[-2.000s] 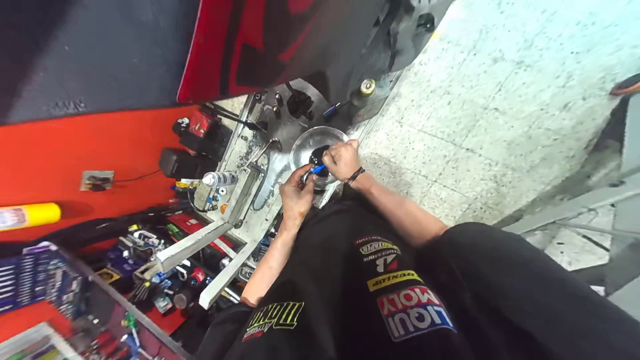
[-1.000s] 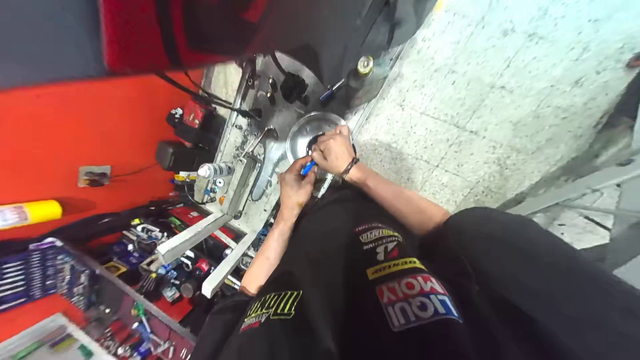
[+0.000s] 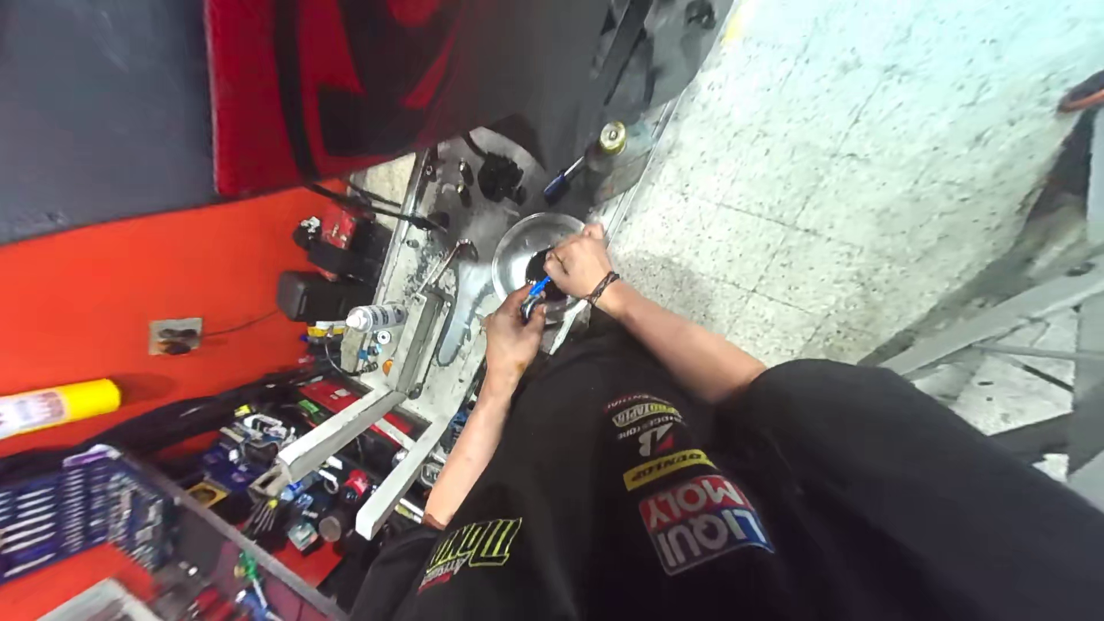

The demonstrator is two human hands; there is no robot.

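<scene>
Over a round metal bowl (image 3: 511, 250), my left hand (image 3: 516, 332) grips a small part with a blue piece (image 3: 538, 288) and a dark end. My right hand (image 3: 580, 263), with a braided bracelet at its wrist, is closed at the upper end of the blue piece; its fingertips are partly hidden, so what it grips cannot be made out. Dark liquid or a dark part shows in the bowl beneath both hands. Beyond the bowl lie a blue-handled screwdriver (image 3: 561, 183) and a clear container with a gold cap (image 3: 612, 138).
Black parts (image 3: 500, 177) lie on the metal surface beyond the bowl. A spray can (image 3: 376, 317) is left of it, near a grey metal frame (image 3: 341, 433). A drawer of sockets and wrenches (image 3: 78, 509) is at lower left. A red and grey panel (image 3: 345, 86) overhangs the far side.
Both hands stay together over the bowl. The blue piece now points up toward my right hand, and more of its lower end shows at my left fingers.
</scene>
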